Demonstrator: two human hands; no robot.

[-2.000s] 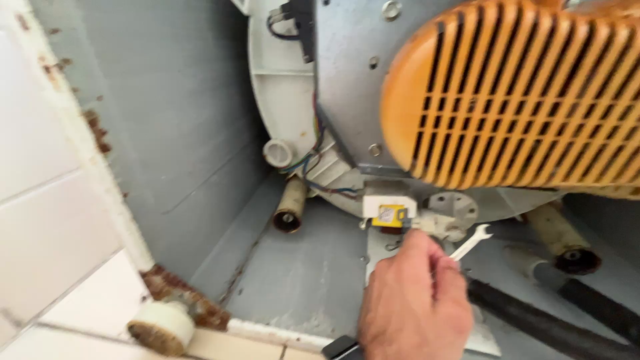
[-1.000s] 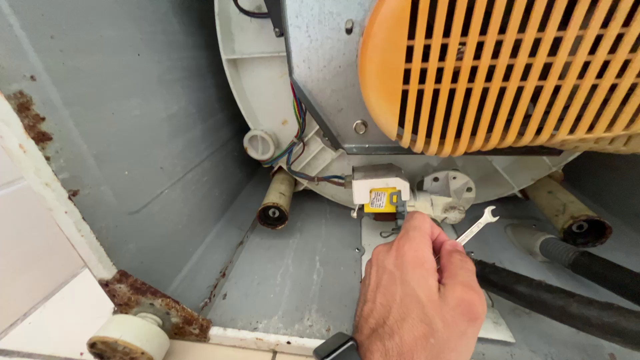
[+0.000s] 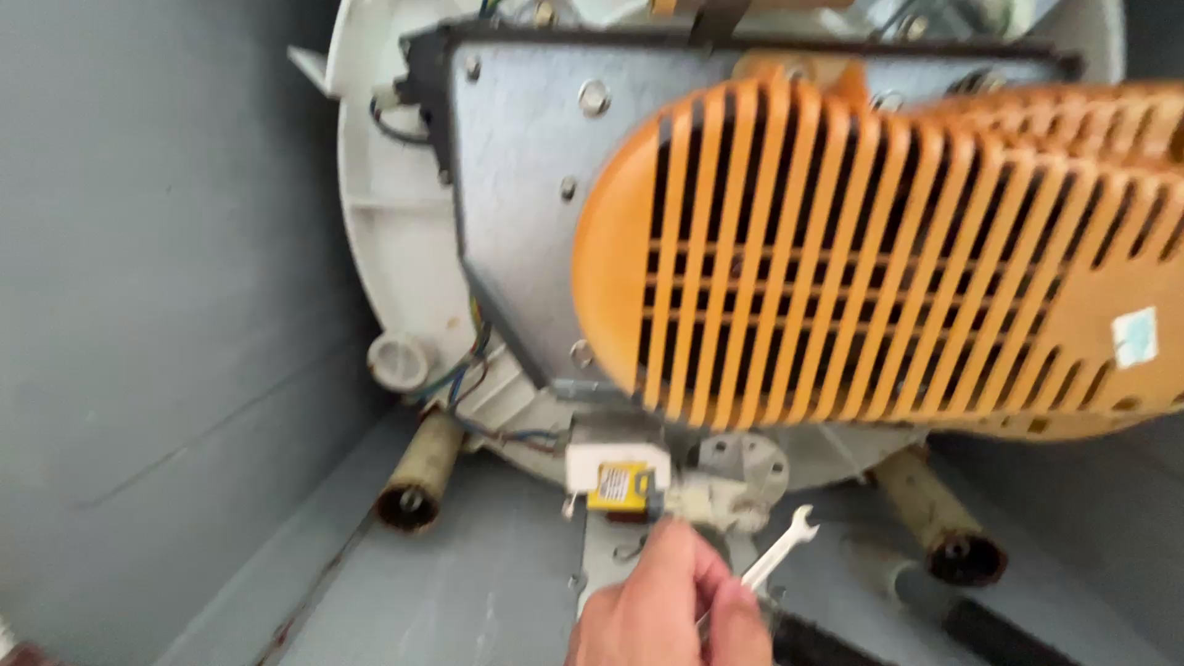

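One bare hand (image 3: 671,601) is in view at the bottom centre, and it looks like my right hand. An open-ended wrench (image 3: 782,550) is gripped in it, jaw end pointing up and right. Its index fingertip is at the lower edge of a small actuator with a yellow label (image 3: 622,487), beside a pale plastic valve body (image 3: 717,499). Whether the finger touches it, I cannot tell. Above these sit a slatted orange plastic cover (image 3: 832,259) and a bolted metal plate (image 3: 518,203) on the underside of a washing machine tub (image 3: 398,268). My left hand is out of view.
Grey cabinet walls (image 3: 185,231) enclose the tub. Tubular suspension rods (image 3: 421,472) with rusty ends hang at left and right. Coloured wires (image 3: 504,433) run to the actuator. A black corrugated hose (image 3: 999,634) lies at the lower right.
The view has shifted, showing more of the orange cover and metal plate; the rusty corner and foot at lower left are largely out of view. The hand still holds the wrench by the actuator.
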